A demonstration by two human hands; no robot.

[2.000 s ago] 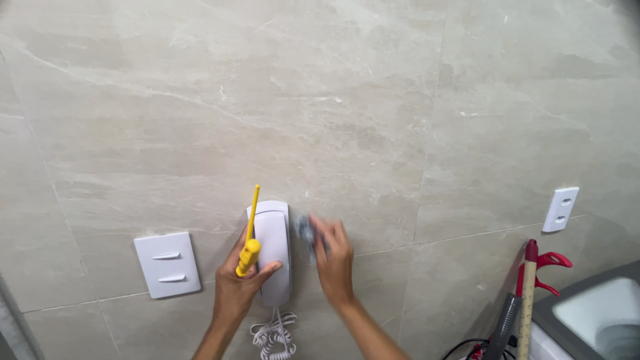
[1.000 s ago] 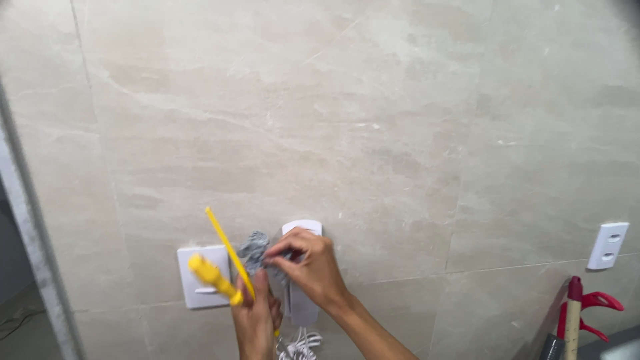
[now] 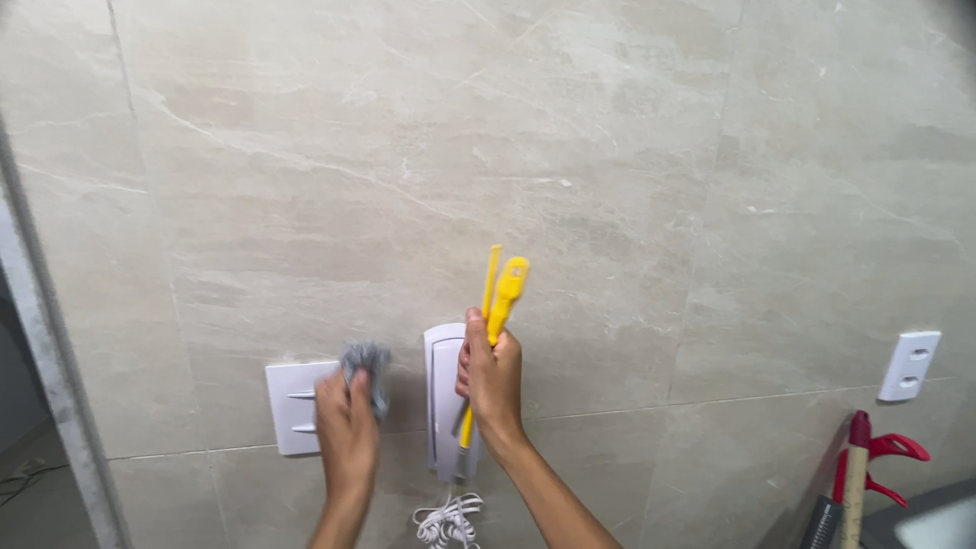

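My left hand (image 3: 347, 427) grips a crumpled grey cloth (image 3: 368, 370) in front of the right part of a white double switch plate (image 3: 286, 408). My right hand (image 3: 492, 374) is closed around two yellow-handled tools: one has a broad handle with a hole (image 3: 509, 286), the other a thin yellow handle (image 3: 492, 271). Their lower ends, yellow and grey, come out below the fist and are blurred. Behind that hand a white wall intercom handset (image 3: 446, 396) hangs on the tiled wall, its right side partly hidden. A coiled white cord (image 3: 448, 522) dangles under it.
A white socket plate (image 3: 910, 366) is on the wall at right. Below it stand a wooden stick with a dark red end (image 3: 858, 457), a red plastic handle (image 3: 900, 447) and a black tool handle (image 3: 822, 522). A grey frame edge (image 3: 46, 366) runs down the left.
The yellow tools have passed from my left hand to my right hand, and my left hand now holds the grey cloth. My hands have moved apart since the view of a second ago.
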